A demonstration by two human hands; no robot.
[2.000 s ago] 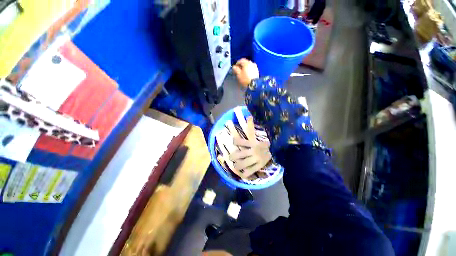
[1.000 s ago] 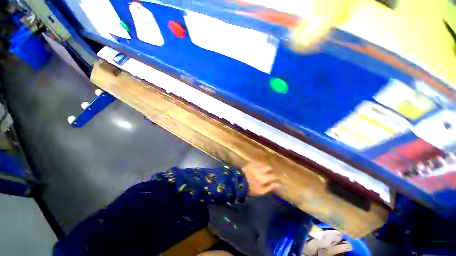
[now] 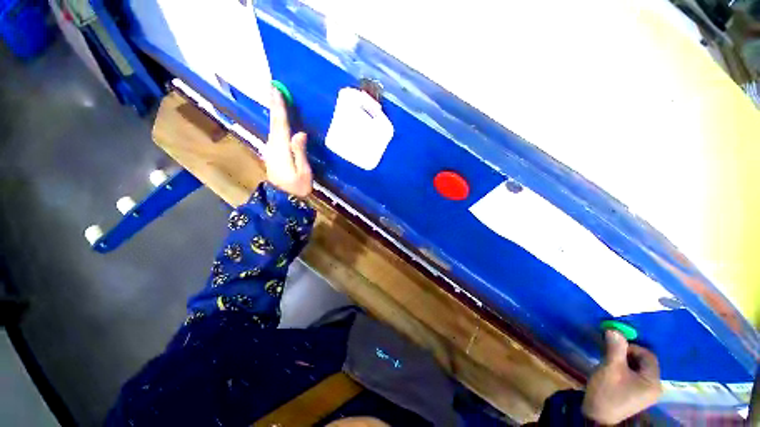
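Note:
My left hand (image 3: 288, 156) is bare. Its fingers reach up to the left green push button (image 3: 282, 92) on the blue press beam (image 3: 400, 179), with a fingertip over the button. My right hand (image 3: 622, 378) is at the right green push button (image 3: 619, 330), thumb or finger on its lower edge, other fingers curled. Neither hand holds anything. A red button (image 3: 452, 185) lies between them. Only a thin edge of the white cutting board (image 3: 400, 242) shows under the beam. Any die or sheet is hidden.
The wooden front rail (image 3: 342, 267) runs along the near side. A blue bar with white rollers (image 3: 137, 217) sticks out at the left. Papers (image 3: 579, 250) are fixed to the beam. A blue bin (image 3: 25, 29) stands at the far upper left.
My left hand has moved from the wooden rail up to the left green button. My right hand has come to the right green button. The beam sits lower over the board.

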